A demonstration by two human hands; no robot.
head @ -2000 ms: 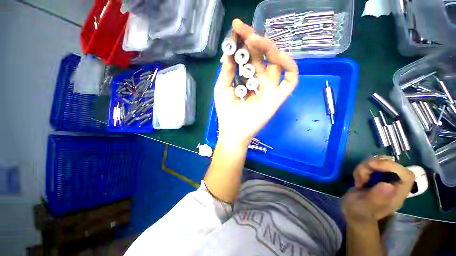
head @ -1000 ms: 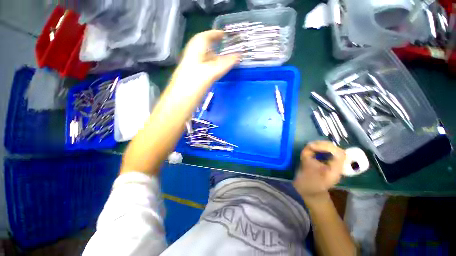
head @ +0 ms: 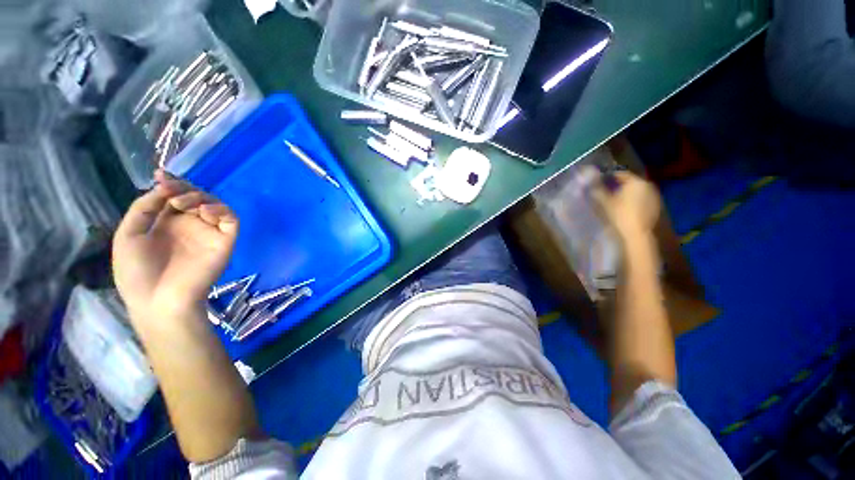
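My left hand (head: 173, 248) is raised beside the left edge of the blue tray (head: 370, 234), palm up with curled fingers; no part shows in it, but the finger folds are hidden. Slender silver parts lie loosely in the tray's near left corner (head: 253, 309), and one pin-ended part (head: 311, 162) lies near its far right side. A clear box of roughly aligned silver parts (head: 117, 117) stands beyond the tray. My right hand (head: 633, 202) is blurred, beyond the bench edge above an open carton, closed around a small dark tool (head: 611, 183).
A clear box of jumbled parts (head: 333, 56) stands beside a black phone (head: 562, 84). Loose cylinders (head: 398, 141), small pale fittings (head: 427, 185) and a white rounded case (head: 464, 175) lie near the bench edge. An open carton (head: 689, 305) holding clear plastic is below. Another person's sleeve (head: 816, 56) shows.
The view has turned and shifted right. My left hand has drawn back from the aligned-parts box; the cylinders it held earlier no longer show. My right hand has moved off the bench over the carton.
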